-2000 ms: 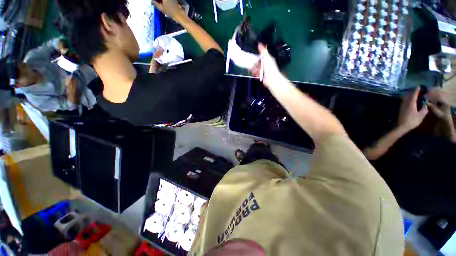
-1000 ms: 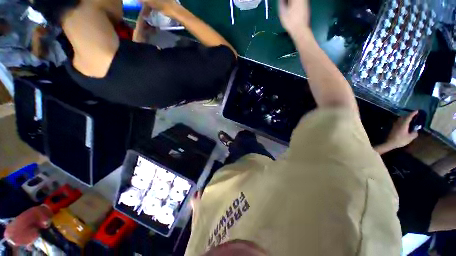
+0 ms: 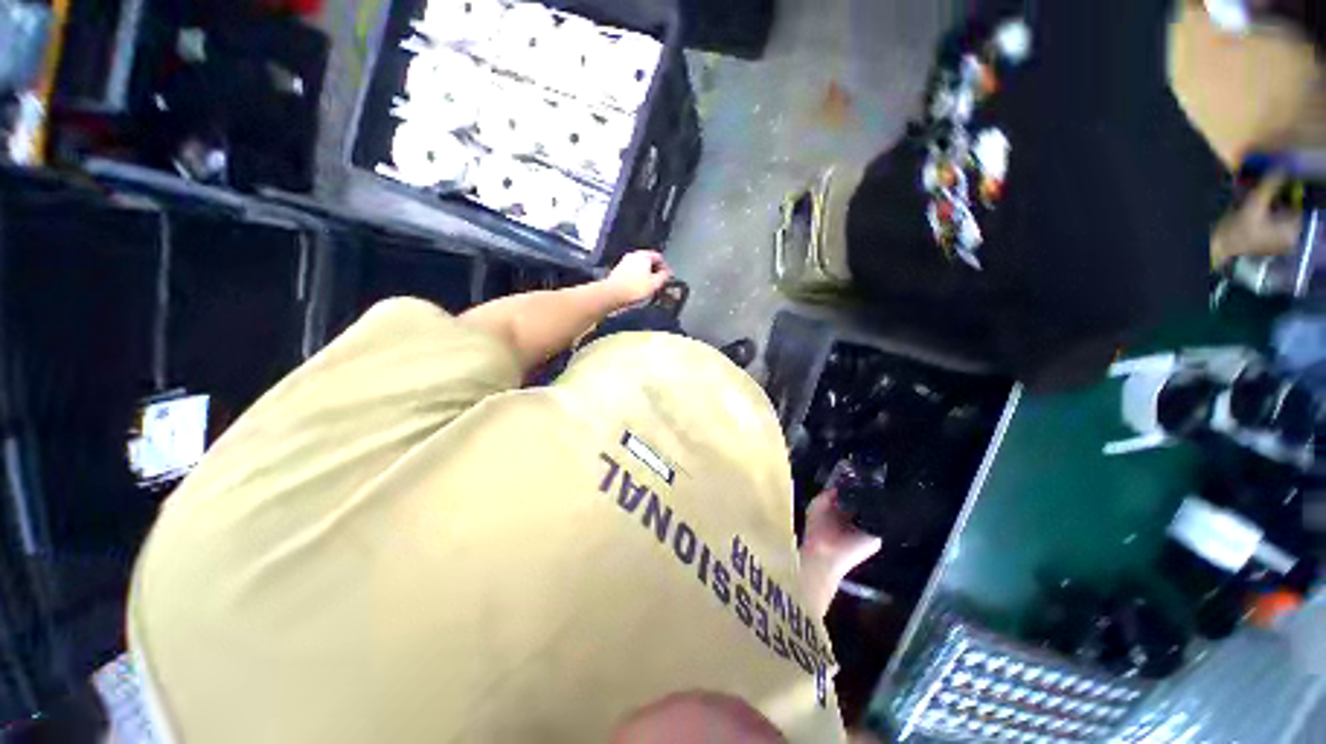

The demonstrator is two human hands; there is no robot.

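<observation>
My left hand (image 3: 640,276) is just below the near corner of a black crate (image 3: 628,196) holding rows of white round housings (image 3: 509,116). Its fingers are bunched and blurred; no part shows in it, and its grip is unclear. My right hand (image 3: 836,538) is at the near side of another black crate (image 3: 793,364) with glossy black modules (image 3: 902,407). Its fingers are closed on a dark module (image 3: 858,477), partly lost against the others.
A person in black (image 3: 1047,189) leans in at the upper right. The green bench (image 3: 1018,545) carries white-armed units (image 3: 1163,400) and a clear blister tray (image 3: 1003,698). Large black totes (image 3: 218,276) stand at the left. Grey floor (image 3: 742,160) shows between the crates.
The view has turned strongly, bringing the housing crate to the top. My right hand has come back from the bench to the module crate. My left hand now shows fully near the housing crate.
</observation>
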